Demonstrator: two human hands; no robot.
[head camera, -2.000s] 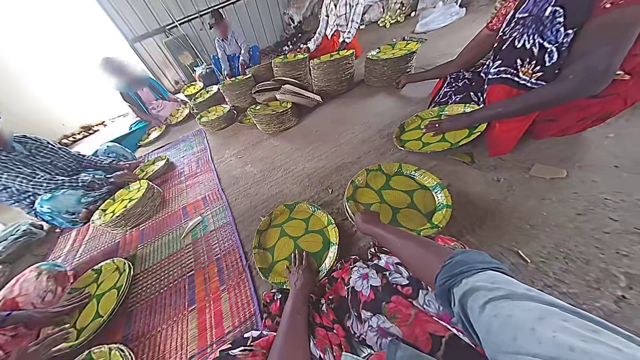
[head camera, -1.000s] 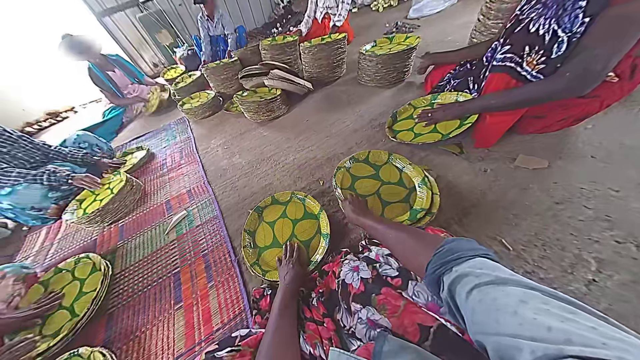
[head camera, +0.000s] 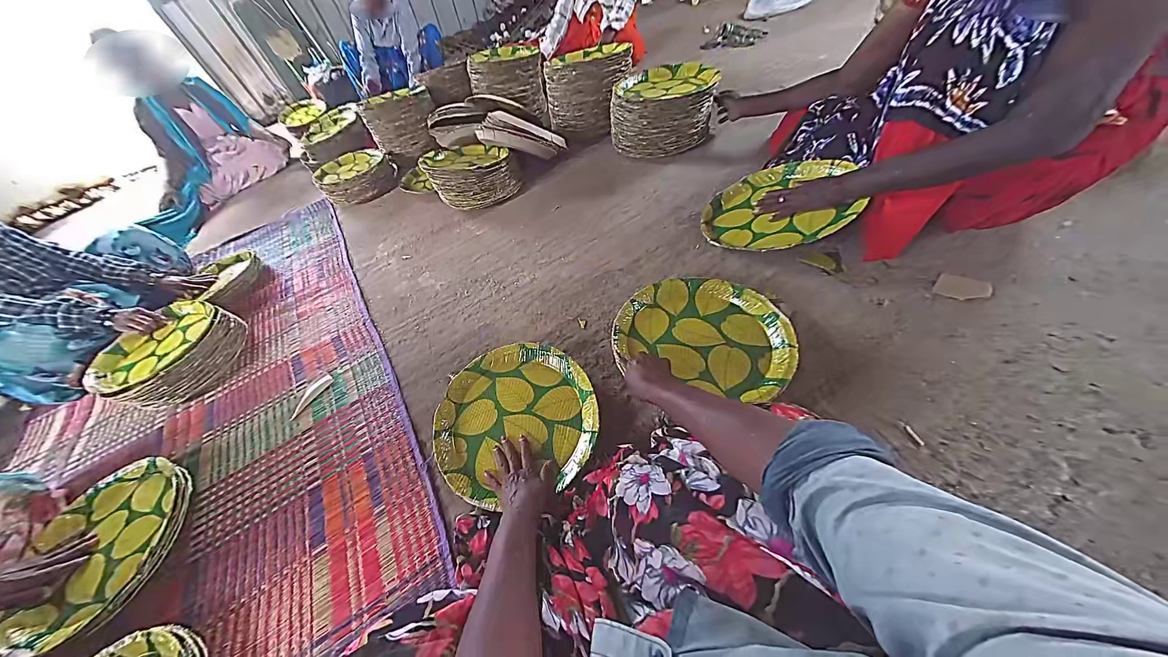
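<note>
A round plate with a yellow leaf print on green (head camera: 514, 406) lies before my knees. My left hand (head camera: 522, 479) rests on its lower right part, fingers spread and pressed flat. To the right lies another leaf-print plate (head camera: 707, 338); whether more plates lie under it does not show clearly. At its lower left edge is my right hand (head camera: 650, 376), its fingers largely hidden at the rim, so its grip cannot be made out. Floral cloth (head camera: 675, 511) covers my lap just below both plates.
A woven striped mat (head camera: 301, 438) spreads at left, with plate stacks (head camera: 196, 365) beside people's hands. A co-worker's hand (head camera: 803, 198) lies on a plate (head camera: 748, 214) at upper right. Tall plate stacks (head camera: 662, 123) stand farther back. A flat scrap (head camera: 963, 286) lies at right.
The right-hand plates showed a second rim at their lower right one second ago; now that rim no longer shows. My left hand stays on the left plate. The view has shifted slightly.
</note>
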